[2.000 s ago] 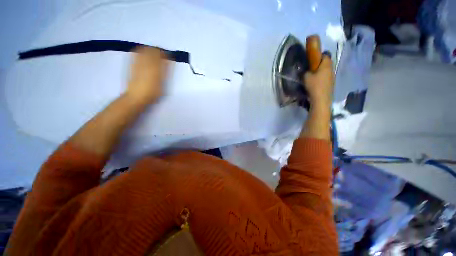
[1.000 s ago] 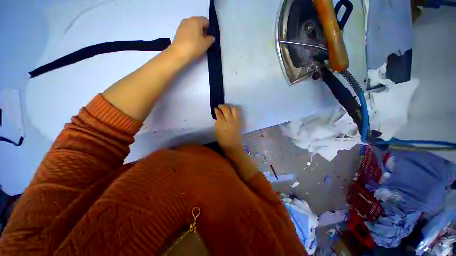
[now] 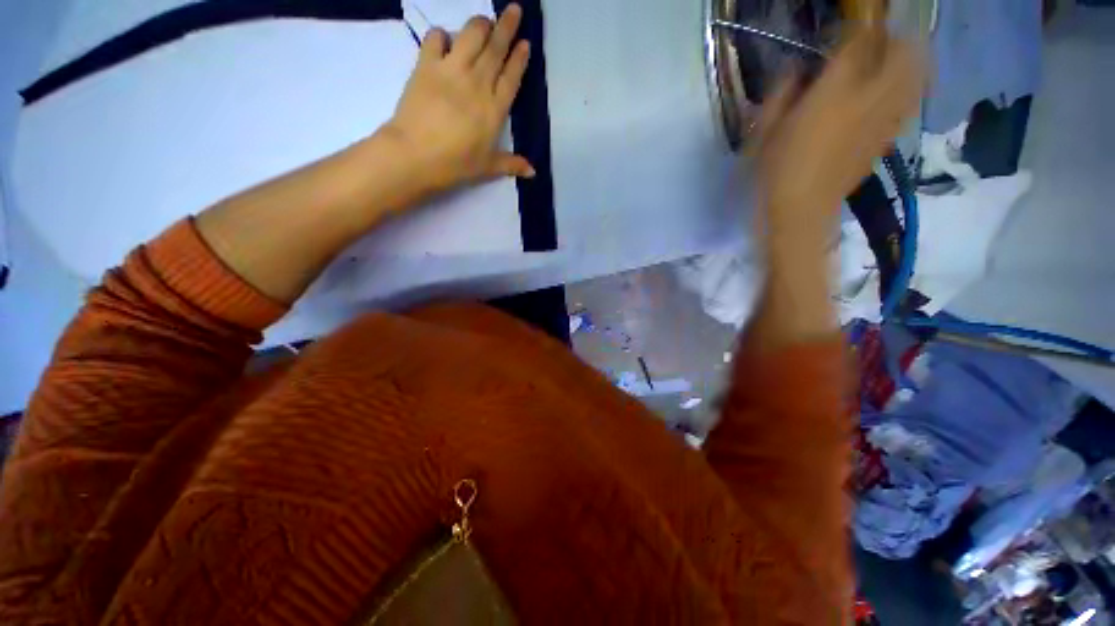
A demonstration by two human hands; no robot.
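Observation:
A long black strip (image 3: pixel 536 135) lies upright in view along the right edge of a white panel (image 3: pixel 220 147) on the pale ironing table. My left hand (image 3: pixel 459 116) lies flat on the panel, fingers spread, its fingertips and thumb touching the strip. A second black strip (image 3: pixel 220 15) runs along the panel's upper edge. The steam iron (image 3: pixel 770 55) rests right of the strip, partly cut off by the top edge. My right hand (image 3: pixel 838 135) is blurred over the iron's brown handle; whether it grips the handle is unclear.
A blue hose (image 3: pixel 907 232) runs from the iron off to the right. White cloth (image 3: pixel 978 226) and grey cloth (image 3: pixel 990 61) hang at the table's right end. Heaped bluish cloth (image 3: pixel 978 391) and scraps lie on the floor below.
My right hand has left the strip's lower end and moved right to the iron. My left hand has flattened beside the strip. The table contents appear shifted upward in view.

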